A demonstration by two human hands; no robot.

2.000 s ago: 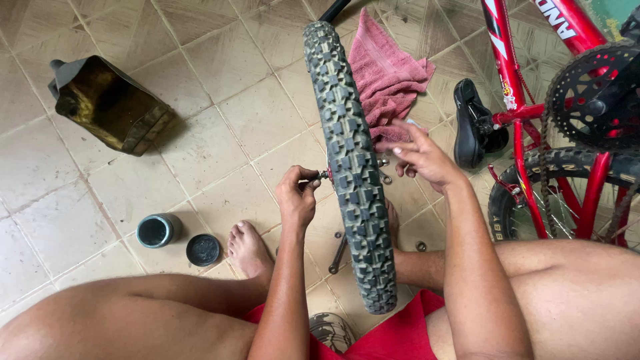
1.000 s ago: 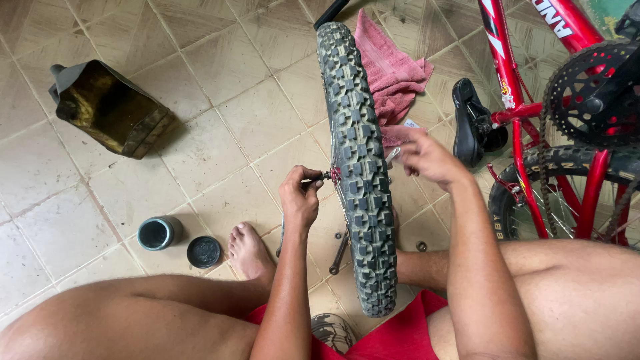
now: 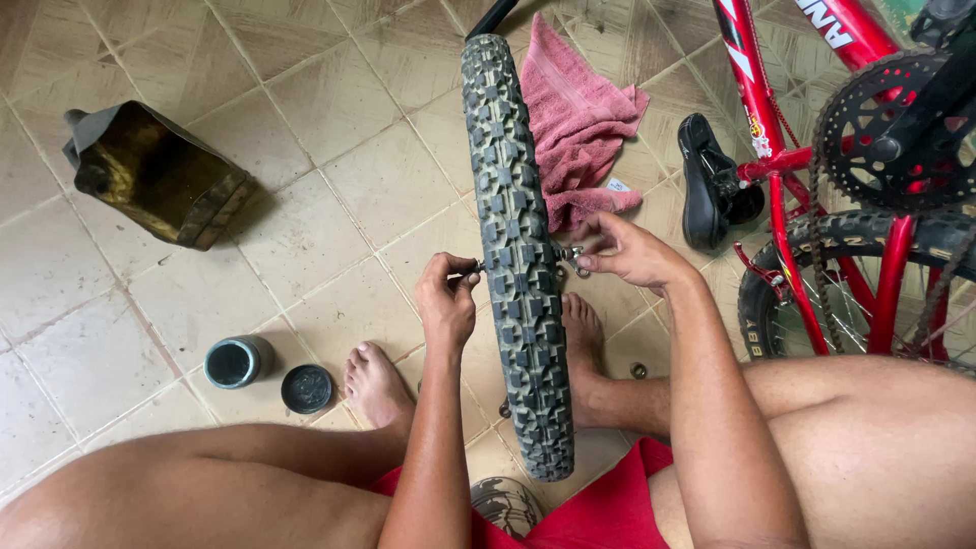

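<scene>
A bicycle wheel with a knobby tire stands upright between my knees, tread toward me. At its left side my left hand pinches the dark axle end between thumb and fingers. My right hand is at the other side, thumb and fingertips apart beside the metal axle hardware; whether they touch it is hard to tell. The tire hides the hub's middle. Small metal rings lie on the floor below the right fingertips.
A pink towel lies beyond the wheel. At right are a red bicycle frame and a black saddle. At left stand a cut plastic container, an open jar and its black lid. Another metal ring lies near my right ankle.
My right hand has moved down from near the towel to the axle's right end. The wheel has tilted slightly. My left hand stays at the left axle end.
</scene>
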